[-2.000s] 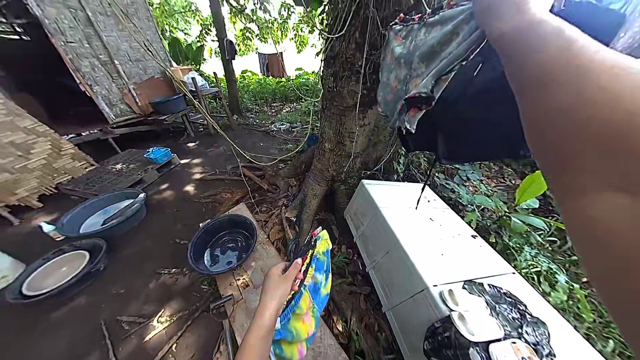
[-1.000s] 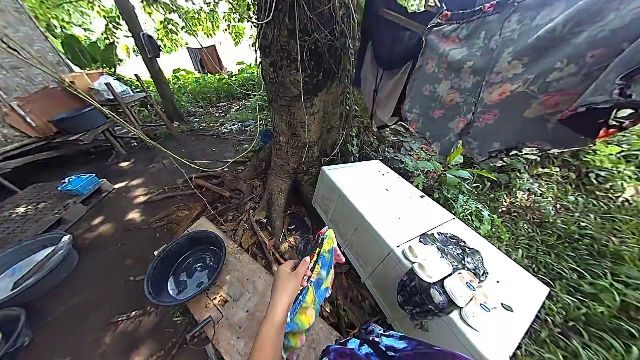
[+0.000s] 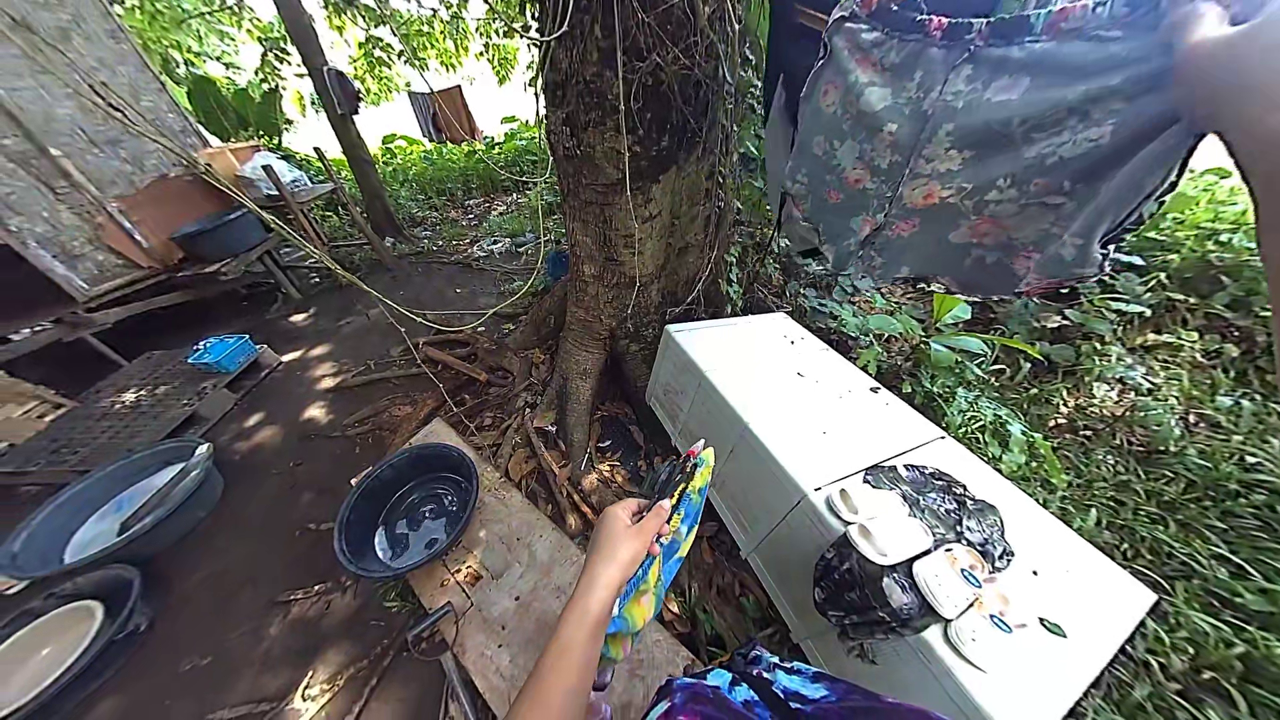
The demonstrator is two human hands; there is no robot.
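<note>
My left hand [image 3: 630, 535] grips a bundled cloth [image 3: 660, 570] in blue, yellow and green, with dark strands or hooks at its top that are hard to make out. Raised at the upper right, my right hand [image 3: 1205, 50] is blurred by glare, at the top edge of a hanging grey floral cloth [image 3: 950, 160]; whether its fingers close on the cloth cannot be told. A row of small coloured things, perhaps clips, runs along the cloth's top.
A white cabinet [image 3: 800, 400] lies beside the tree trunk [image 3: 640, 170], bearing white shoes [image 3: 890, 538] and black plastic [image 3: 960, 510]. A black basin [image 3: 408, 510] with water rests on a wooden board [image 3: 520, 600]. Other basins [image 3: 120, 510] stand left. A cord [image 3: 380, 295] spans the yard.
The view has swung right since the oldest frame. My right arm, out of view one second ago, is back at the upper right by the floral cloth. My left hand still holds the colourful cloth.
</note>
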